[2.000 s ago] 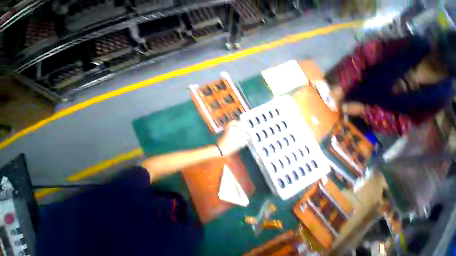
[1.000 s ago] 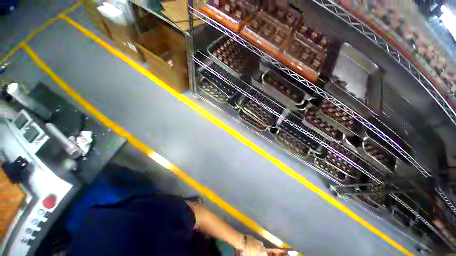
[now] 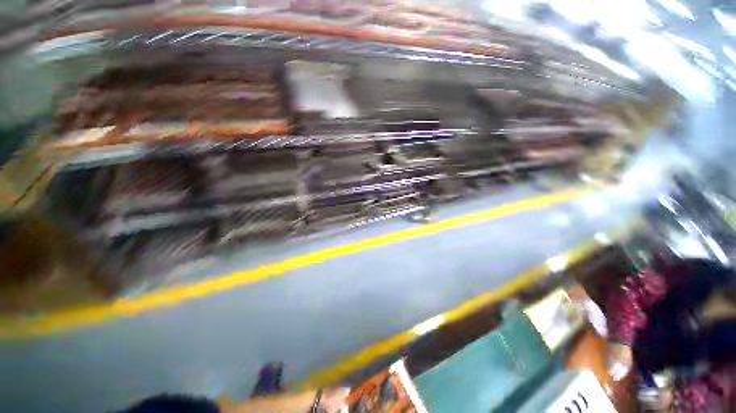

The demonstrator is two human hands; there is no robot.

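Observation:
An orange fixture (image 3: 379,397) with dark parts and a pale bar on its right side shows at the bottom edge, cut off and blurred. My left forearm comes in from the lower left, with a dark band at the wrist. My left hand (image 3: 337,398) is at the fixture's left side, blurred and mostly cut off by the bottom edge. Whether its fingers grip the fixture cannot be told. My right hand is not in view. A corner of the white tray (image 3: 575,395) with dark slots shows to the right.
The green bench (image 3: 484,363) lies between fixture and tray, with a pale sheet (image 3: 555,316) behind. Another person (image 3: 686,323) is at the right. A yellow-lined aisle (image 3: 323,298) runs beyond the bench. Blurred wire racks (image 3: 323,189) hold trays and orange boards.
The view has swung from the aisle and left-hand machine back towards the bench. The fixture, white tray corner and other person are in view again. My left hand shows farther left in the picture.

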